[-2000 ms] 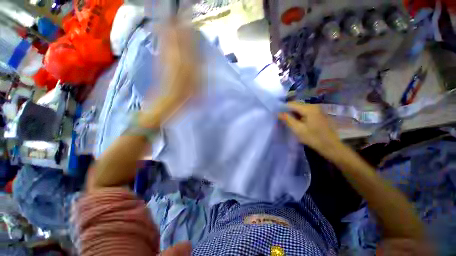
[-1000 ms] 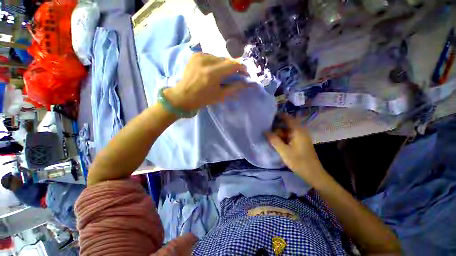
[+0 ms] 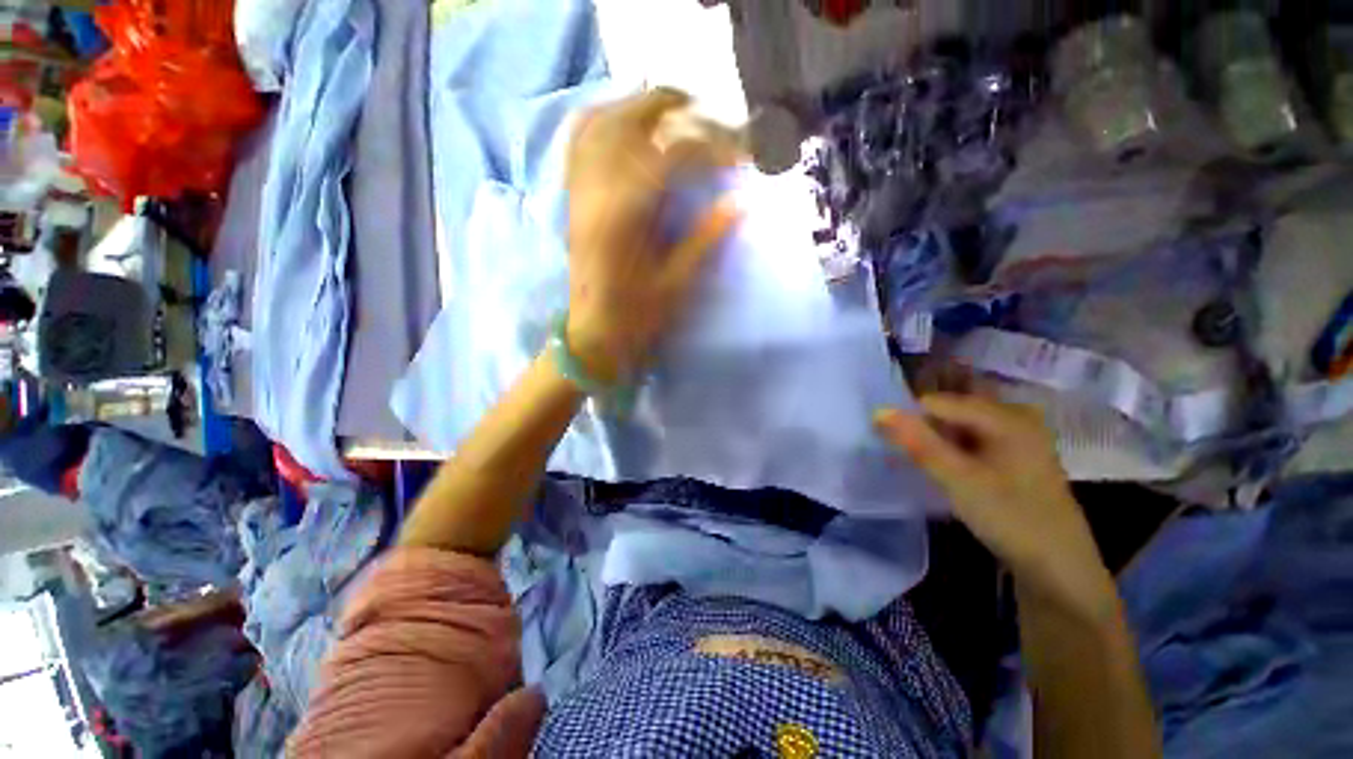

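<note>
A pale blue garment piece (image 3: pixel 787 393) lies over the machine table's front edge and hangs a little towards my lap. My left hand (image 3: pixel 646 223) is blurred, with its fingers bent over the upper part of the cloth beside the bright needle area (image 3: pixel 831 223). Whether it grips the cloth is unclear. My right hand (image 3: pixel 987 460) pinches the right edge of the piece between thumb and fingers. More pale blue cloth (image 3: pixel 497 193) lies beyond and left of my left hand.
A white printed tape (image 3: pixel 1061 368) lies right of the needle area. The grey machine (image 3: pixel 1024 223) fills the right side. Long blue pieces (image 3: pixel 312 252) lie on grey cloth at left. A red-orange bag (image 3: pixel 156 111) is upper left. Crumpled blue heaps (image 3: pixel 171 504) are lower left and right.
My right hand has moved right and slightly down with the cloth edge. My left hand has turned more upright, its fingertips still near the needle. The view has shifted.
</note>
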